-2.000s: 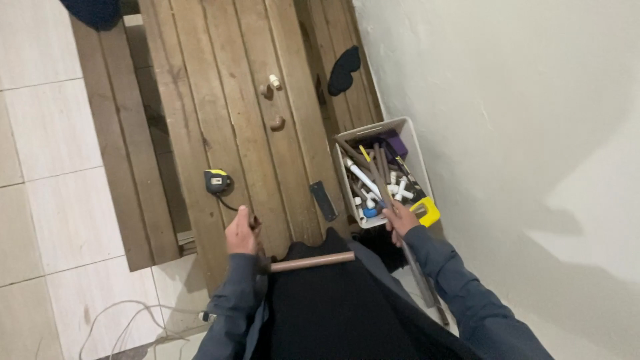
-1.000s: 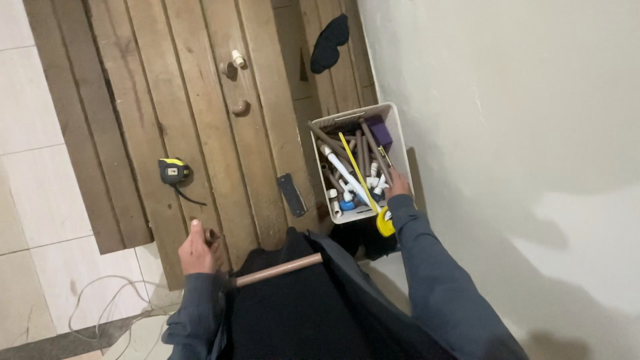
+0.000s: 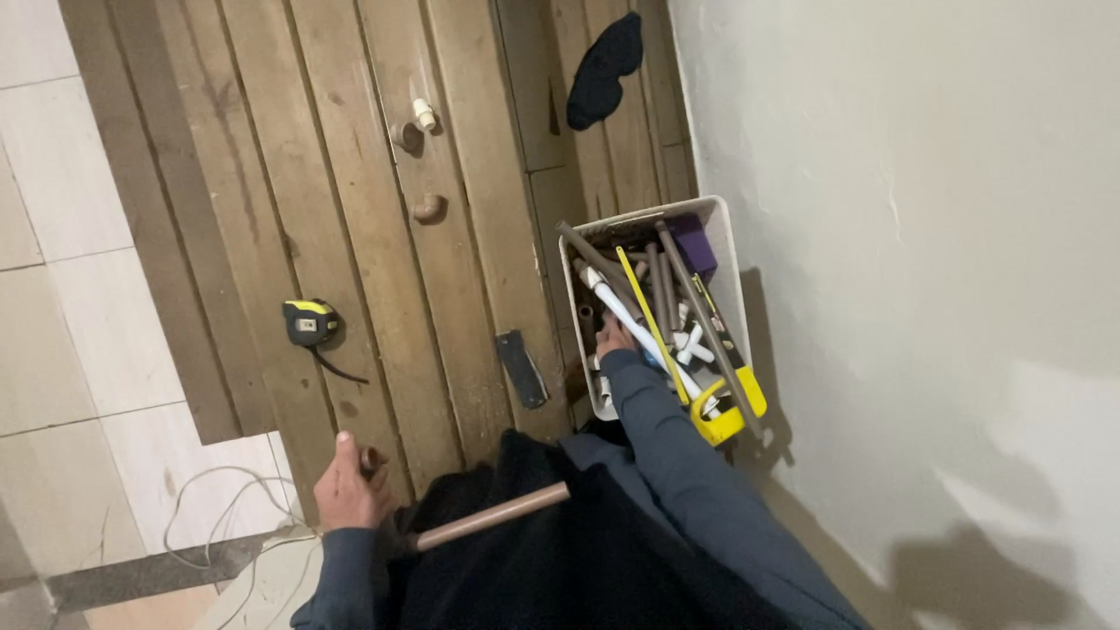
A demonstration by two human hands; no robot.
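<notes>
My left hand (image 3: 353, 484) holds a small brown pipe fitting (image 3: 370, 459) near the front of the slatted wooden table (image 3: 350, 175). Just right of it, a short brown pipe (image 3: 492, 516) lies across the dark cloth on my lap. My right hand (image 3: 614, 338) reaches into the left side of a white plastic bin (image 3: 731, 271); its fingertips are partly hidden and a grip cannot be made out. About it in the bin are a white pipe (image 3: 626, 317), brown pipes (image 3: 667, 284), white fittings (image 3: 694, 345) and a yellow-handled hacksaw (image 3: 717, 423). A long brown pipe (image 3: 713, 337) lies over the bin's right side.
A tape measure (image 3: 310, 324), a brown elbow fitting (image 3: 428, 208), another brown fitting (image 3: 407, 136), a cream fitting (image 3: 424, 114) and a dark flat strip (image 3: 522, 369) lie on the table. Beyond are a black eye mask (image 3: 605, 72) and the wall (image 3: 892, 219). A cable (image 3: 210, 516) loops at lower left.
My right hand held a long brown pipe two seconds ago; that hand is now without it, at the bin's left side. The left hand still holds its fitting. The view has shifted.
</notes>
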